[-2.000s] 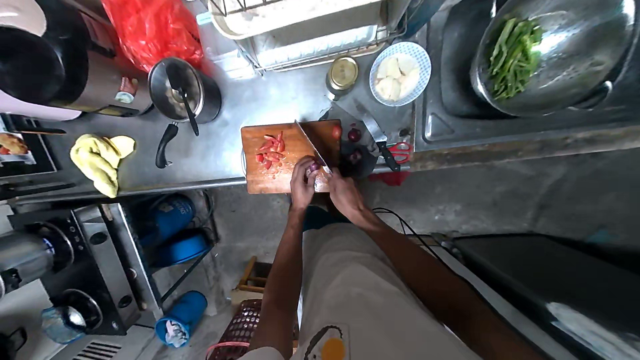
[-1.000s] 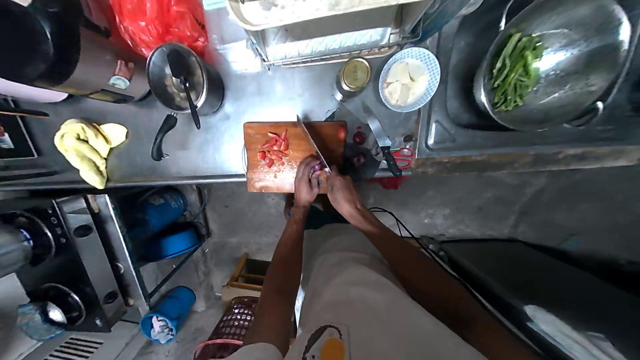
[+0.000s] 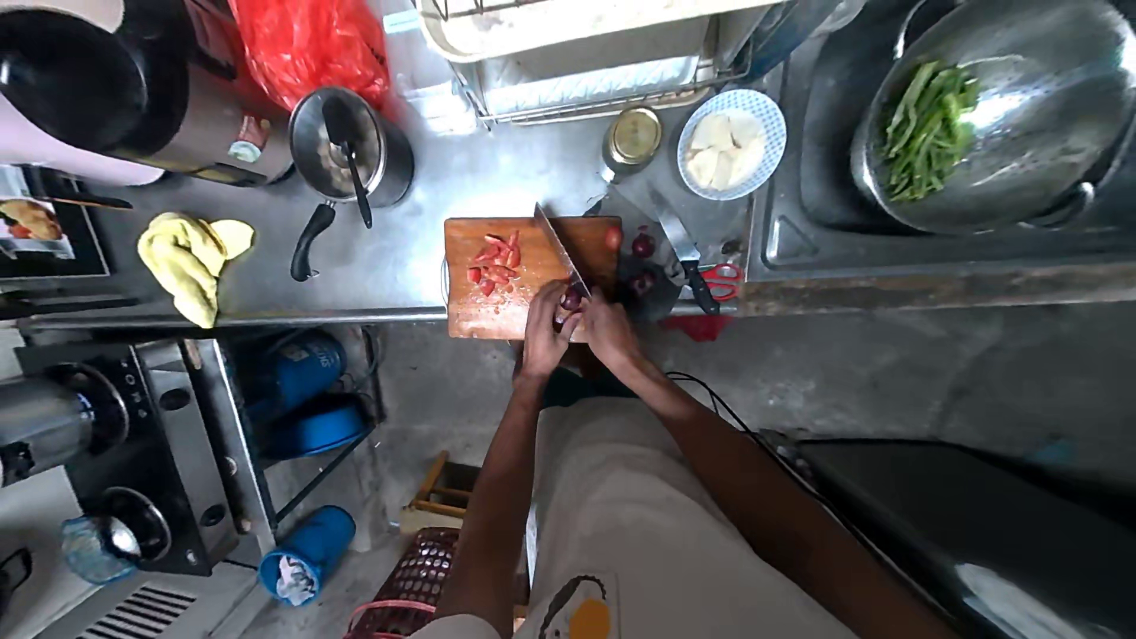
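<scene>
My right hand (image 3: 611, 330) is closed on the handle of a kitchen knife (image 3: 558, 241), whose blade points up and left across a wooden cutting board (image 3: 469, 311). Beside it, at the board's near edge, the fingers of my left hand (image 3: 545, 328) hold a small purple-red onion (image 3: 571, 300) against the blade side. Cut red pieces, which look like tomato (image 3: 497, 264), lie on the left half of the board. A small red piece (image 3: 613, 237) is at its right edge. Another red onion (image 3: 643, 244) rests just right of the board. My fingers partly hide the held onion.
A second knife (image 3: 679, 235) and red-handled scissors (image 3: 723, 280) lie on the right. Behind stand a jar (image 3: 634, 138), a patterned bowl (image 3: 773, 153) with white pieces and a dish rack (image 3: 586, 114). A saucepan (image 3: 398, 164) and yellow cloth (image 3: 185, 271) are left; a large metal wok (image 3: 1038, 151) holds greens.
Both hands stay at the near edge of the board, with the knife and the onion. Small shifts of the fingers are hard to make out.
</scene>
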